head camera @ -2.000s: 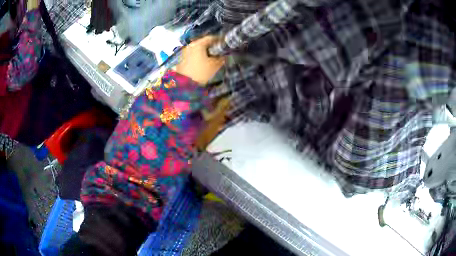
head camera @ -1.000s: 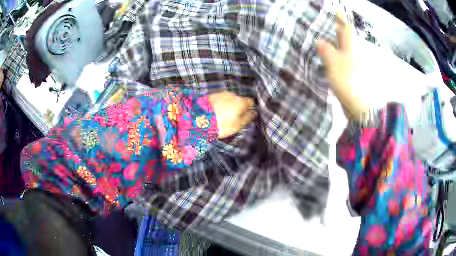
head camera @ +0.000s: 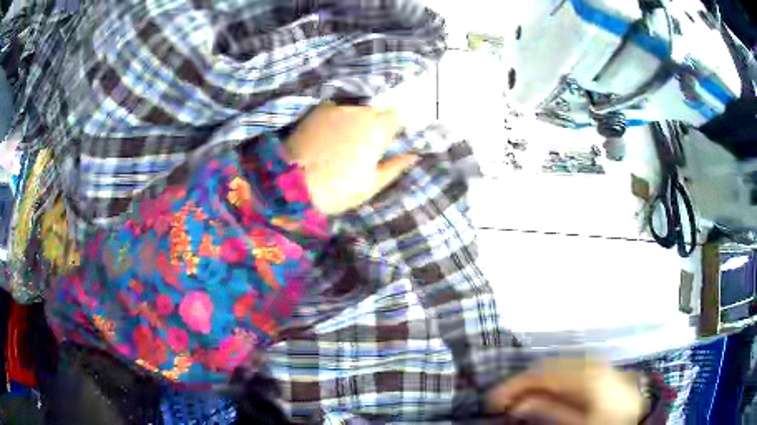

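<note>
A plaid garment (head camera: 382, 332) in brown-black, white and blue checks covers the left and middle of the white table and hangs over its front edge. My left hand (head camera: 349, 158) is closed on the plaid cloth left of the needle area, and a folded edge shows just past its fingers. My right hand (head camera: 573, 394) is blurred at the lower right, at the table's front edge, on or beside the cloth; its fingertips are unclear. The sewing machine (head camera: 622, 50), white with blue stripes, stands at the upper right. The presser foot area (head camera: 573, 158) has no cloth under it.
Shears with black loop handles (head camera: 672, 217) lie right of the needle. A small brown-rimmed box (head camera: 712, 290) is at the right edge. Blue crates (head camera: 715, 373) show at lower right and lower left. A clear bag with yellow contents (head camera: 37, 224) is at left.
The view has swung right to the machine head. My left hand has brought the cloth close to the needle area. My right hand, raised with fingers spread before, is now low at the front edge.
</note>
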